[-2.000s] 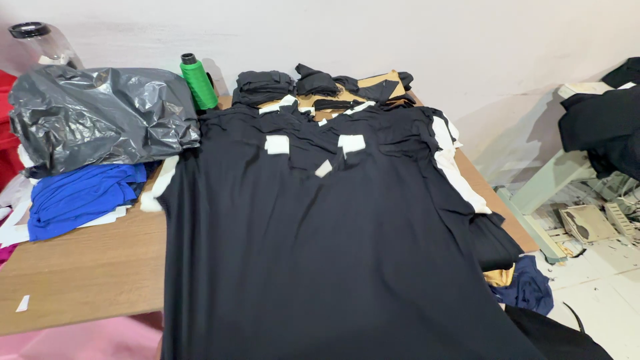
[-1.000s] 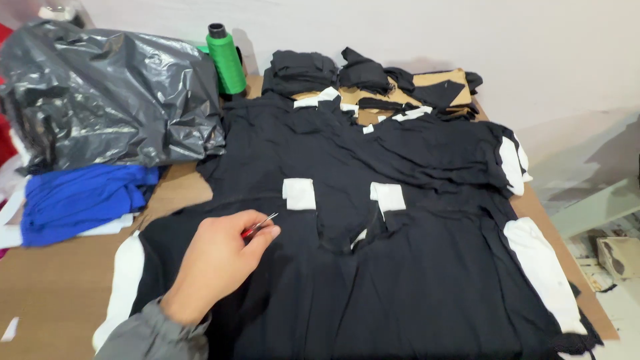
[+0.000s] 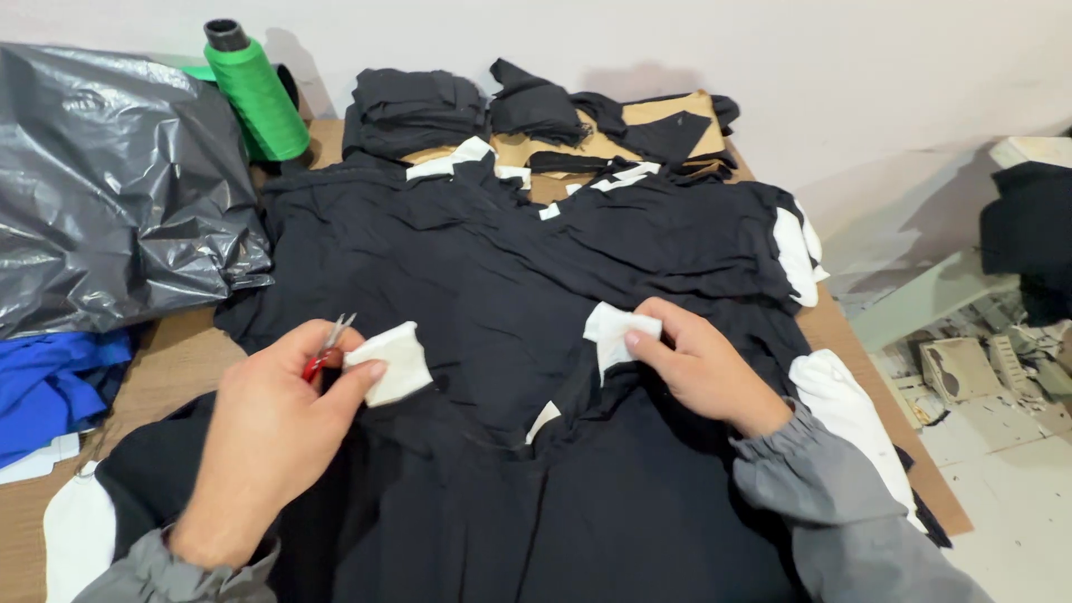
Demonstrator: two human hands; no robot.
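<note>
A black garment point(image 3: 586, 519) with white fabric at its shoulders and sleeve ends lies over more black garments point(image 3: 469, 276). My left hand point(image 3: 285, 410) pinches the white shoulder piece point(image 3: 400, 368) between thumb and finger. Small red-handled snips point(image 3: 325, 352) sit in the same hand, their metal tips pointing up. My right hand point(image 3: 703, 360) pinches the other white shoulder piece point(image 3: 615, 335). Between the hands, the neckline dips to a small white tab point(image 3: 543, 421). A white sleeve end point(image 3: 854, 419) lies right of my right hand, another point(image 3: 79, 528) at the lower left.
A grey plastic bag point(image 3: 117, 193) lies above blue fabric point(image 3: 59, 385) at the left. Behind it stands a green thread cone point(image 3: 257, 100). Folded black fabric point(image 3: 419, 109) lies at the back by the wall. The wooden table's right edge point(image 3: 930, 486) borders a tiled floor.
My left hand, seen one second ago with the snips, now also grips the left white shoulder piece. My right hand has come into view and holds the other one. The view has moved closer.
</note>
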